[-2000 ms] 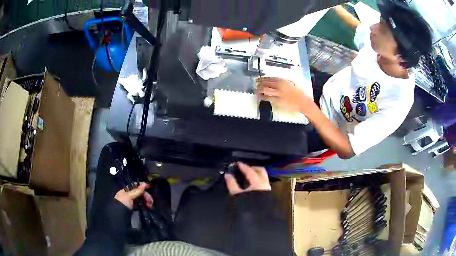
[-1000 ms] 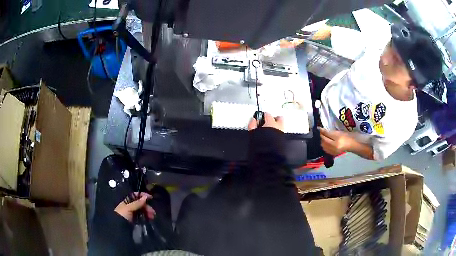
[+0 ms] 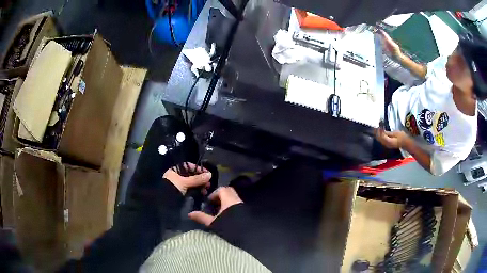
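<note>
My left hand [image 3: 188, 178] is closed around a bunch of thin dark stems over my lap. White round mirror heads [image 3: 180, 137] stick out above it against dark clothing. My right hand [image 3: 218, 206] is just below and right of it, thumb and fingers apart, near the dark grips; whether it touches one is unclear. One inspection mirror lies on the fixture, its black grip [image 3: 334, 104] across the white toothed strip [image 3: 308, 95] and its stem reaching up to the metal rails [image 3: 315, 42].
Open cartons stand at left [image 3: 96, 106] and lower right [image 3: 348, 224], packed with dark tools. A black cable [image 3: 215, 80] crosses the bench. White rags [image 3: 200, 57] lie on it. A coworker in a white T-shirt [image 3: 427, 101] sits at right, one hand near the bench edge.
My right hand has left the grip on the fixture and come back to my lap beside my left hand. The mirror stays on the fixture. The view has swung left.
</note>
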